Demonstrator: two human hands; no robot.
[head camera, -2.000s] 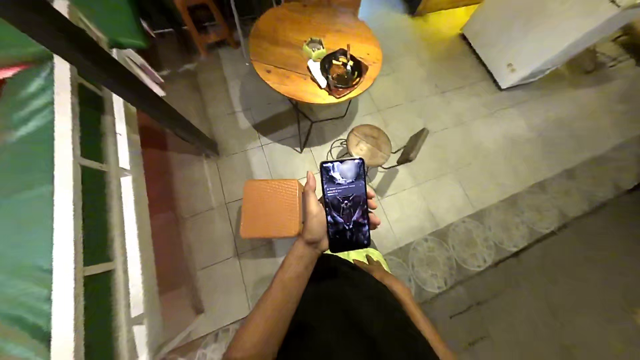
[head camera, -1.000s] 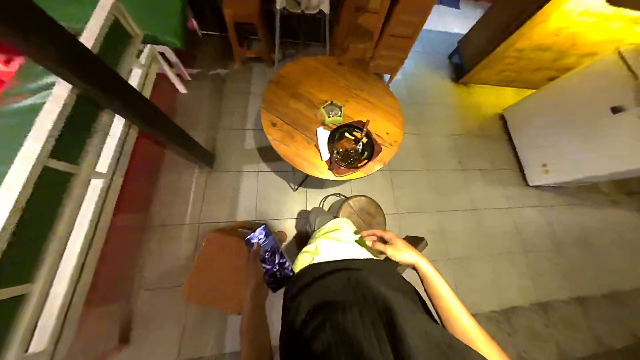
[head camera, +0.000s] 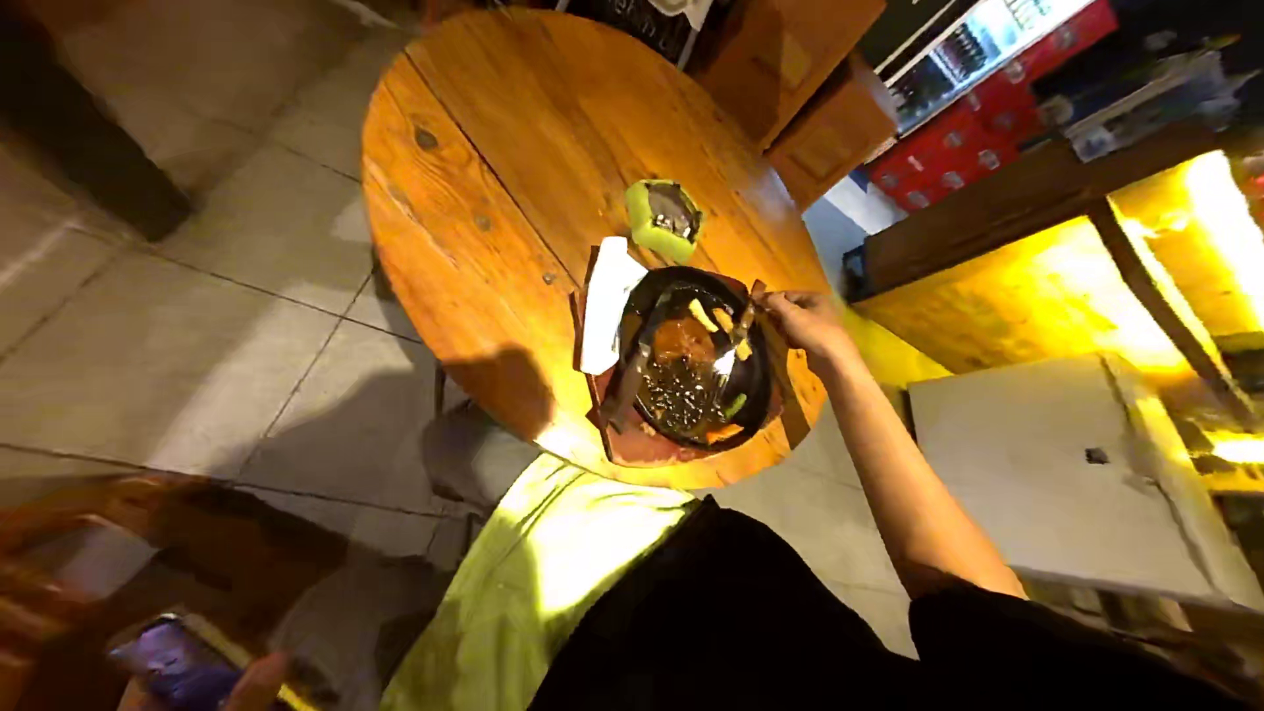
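Note:
At the lower left my left hand (head camera: 247, 686) holds a smartphone (head camera: 183, 662), low beside my lap and blurred. My right hand (head camera: 805, 321) grips the handle of a utensil (head camera: 748, 314), probably a fork, whose metal end rests in a black sizzling plate (head camera: 763, 390). Sauce, a brown piece of food (head camera: 683, 341) and several vegetable pieces lie in the plate. A reddish wooden base (head camera: 642, 449) is under it. Another utensil (head camera: 632, 387) leans on the plate's left side. White folded tissue (head camera: 605, 306) lies along the left edge.
The round wooden table (head camera: 494, 188) stands before me, with a green hexagonal ashtray (head camera: 664, 219) beyond the plate. Wooden chairs (head camera: 790, 59) stand behind it. At the right are a white chest-like cabinet (head camera: 1057, 474) and a yellow-lit counter (head camera: 1037, 296). A dark post (head camera: 89, 128) slants at the upper left.
My right hand has moved from my lap to the utensil in the plate. The phone, held in front of me two seconds ago, is now low at the left. The table appears much closer.

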